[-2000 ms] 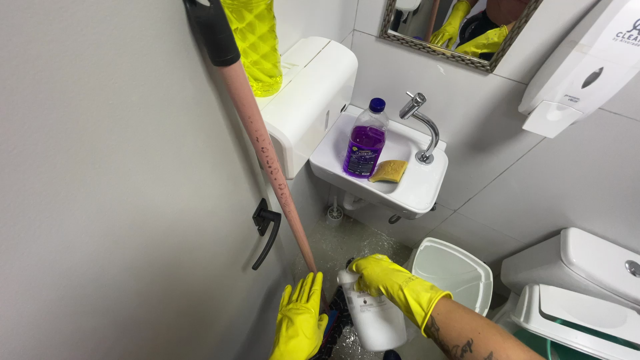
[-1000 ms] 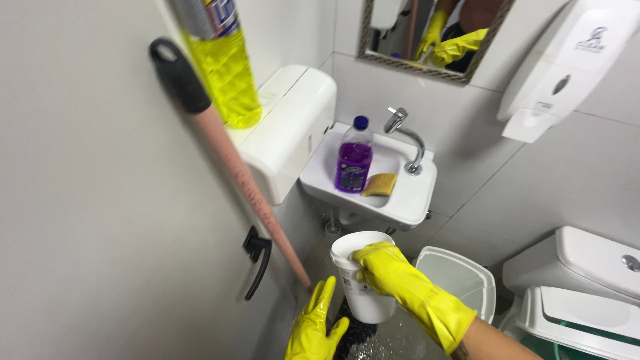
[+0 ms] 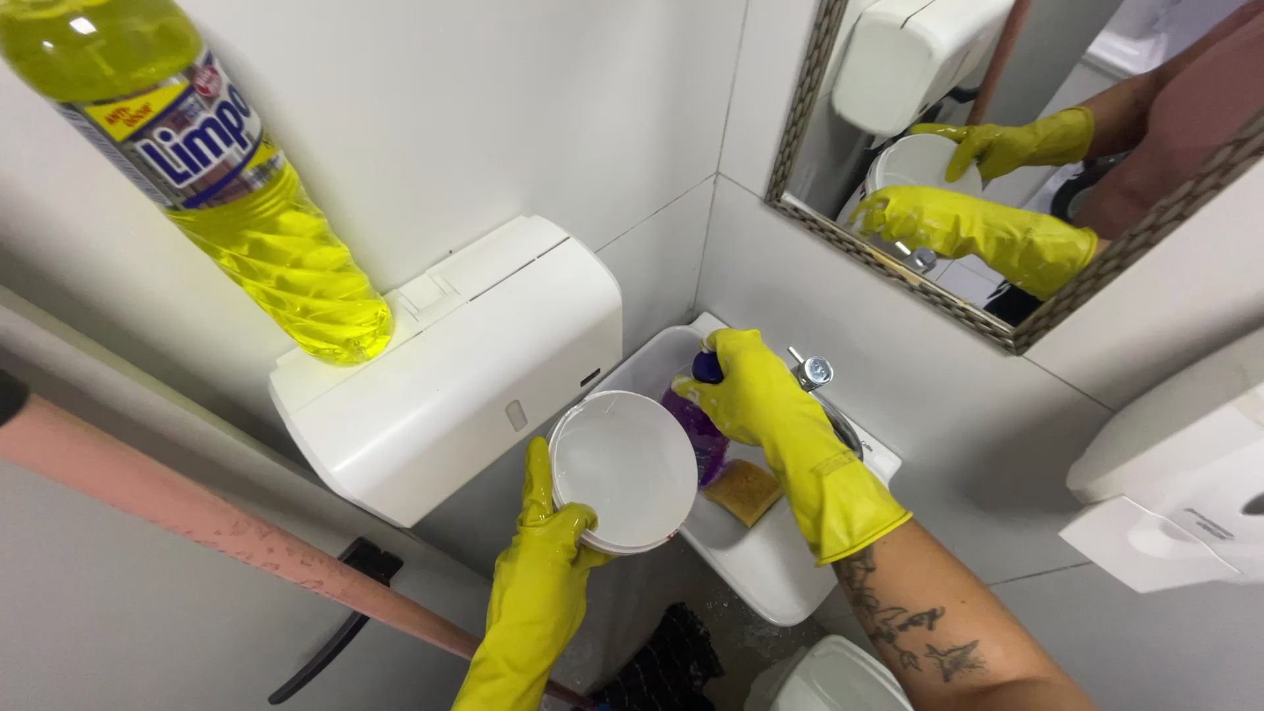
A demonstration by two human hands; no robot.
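My left hand (image 3: pixel 543 553), in a yellow rubber glove, holds a white plastic tub (image 3: pixel 624 472) by its side, its open top facing me. My right hand (image 3: pixel 755 395), gloved alike, has its fingers around the dark blue cap of a bottle of purple liquid (image 3: pixel 699 425). That bottle stands in the small white washbasin (image 3: pixel 780 583), partly hidden by the tub and my glove. A yellow sponge (image 3: pixel 743 492) lies beside it in the basin. Behind my right wrist the chrome tap (image 3: pixel 816 372) is partly covered.
A bottle of yellow cleaner (image 3: pixel 286 257) stands on the white wall dispenser (image 3: pixel 474 365). A pink pole (image 3: pixel 247 523) leans past the black door handle (image 3: pixel 341 622). A framed mirror (image 3: pixel 1017 331) and another dispenser (image 3: pixel 1165 494) hang at right. Below are a dark cloth (image 3: pixel 671 657) and a white bin (image 3: pixel 834 681).
The tub, held by my right hand before, is now in my left. My right hand has moved to the purple bottle's cap. The view has shifted nearer the basin.
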